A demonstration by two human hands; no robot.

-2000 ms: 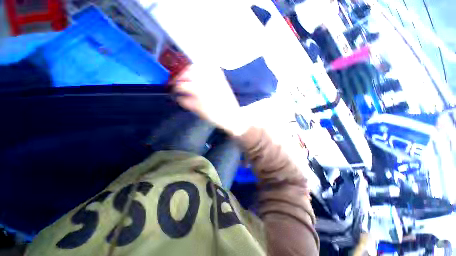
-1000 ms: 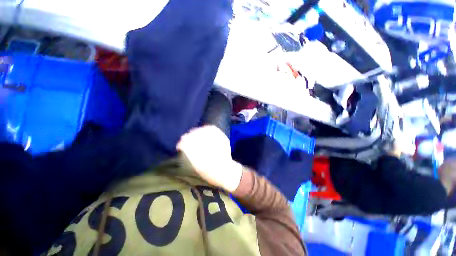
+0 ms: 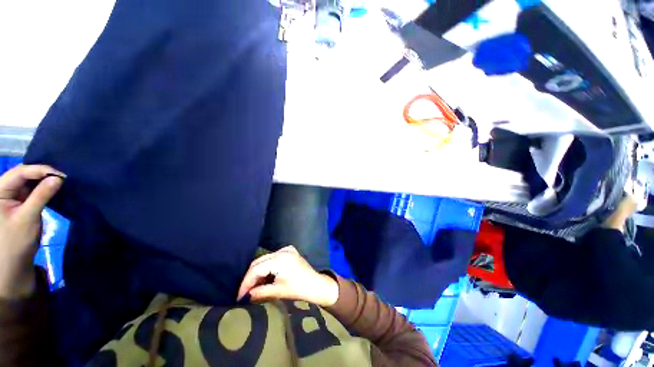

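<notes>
A large dark navy garment panel (image 3: 179, 129) lies over the white table (image 3: 344, 143) and hangs down over my lap. My left hand (image 3: 32, 204) is at the left, its thumb and finger pinching the panel's left edge. My right hand (image 3: 283, 278) is near my chest, pinching the panel's lower right edge between thumb and fingers. The panel's top runs out of the picture. Small metal machine parts (image 3: 328, 25) show beside the panel's upper right edge.
Orange-handled snips (image 3: 434, 111) lie on the table to the right, below the machine head (image 3: 574, 72). A blue bin (image 3: 437, 215) with navy cloth (image 3: 401, 258) is under the table edge. Another person's dark sleeve (image 3: 581, 276) reaches in at the right.
My left hand has come into view at the left, holding the panel edge. The panel is spread wider across the table. My right hand has moved down to the panel's lower edge.
</notes>
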